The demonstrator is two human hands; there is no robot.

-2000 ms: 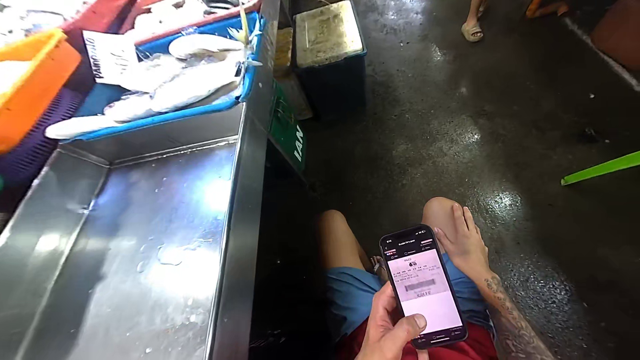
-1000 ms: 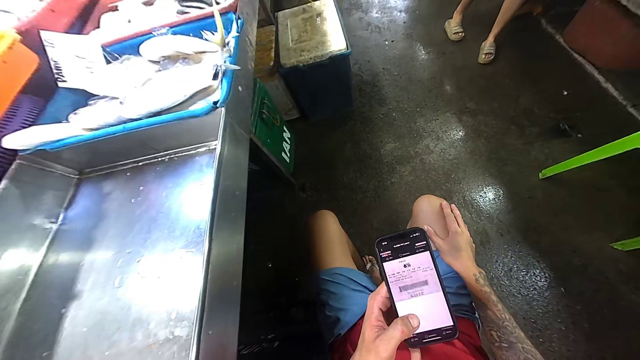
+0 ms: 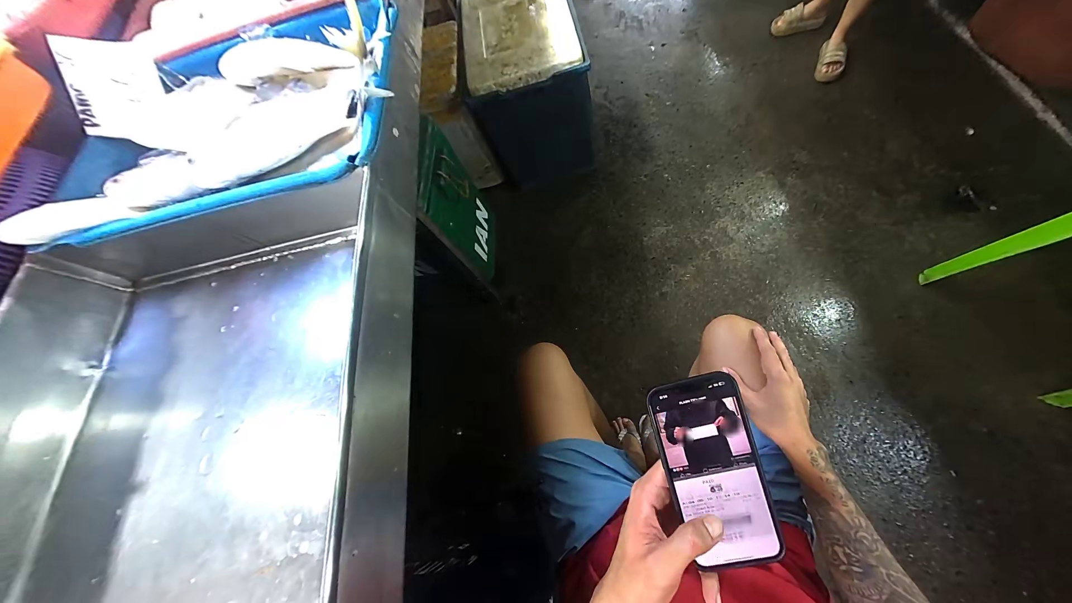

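My left hand point(image 3: 657, 536) holds a dark-framed smartphone point(image 3: 716, 473) upright over my lap, its thumb resting on the lower part of the lit screen. A picture fills the upper screen, with a pale page bearing writing under it. My right hand point(image 3: 775, 389) lies on my right knee, just beside the phone, fingers slightly apart and holding nothing. Tattoos cover the right forearm. Blue shorts point(image 3: 582, 486) and a red garment point(image 3: 607, 544) show around the phone.
At left is a stainless steel basin point(image 3: 381, 335), with a blue tray point(image 3: 205, 203) of fish beyond it. A lidded blue box point(image 3: 532, 126) and a green box point(image 3: 452, 201) stand beside the counter. Another person's sandalled foot point(image 3: 831, 60) is on the wet floor; a green plastic leg point(image 3: 997, 247) juts in at right.
The phone's screen content has shifted, with a picture now above the pale page. Another person's feet have come further into view since the oldest frame. My right hand stays on the knee.
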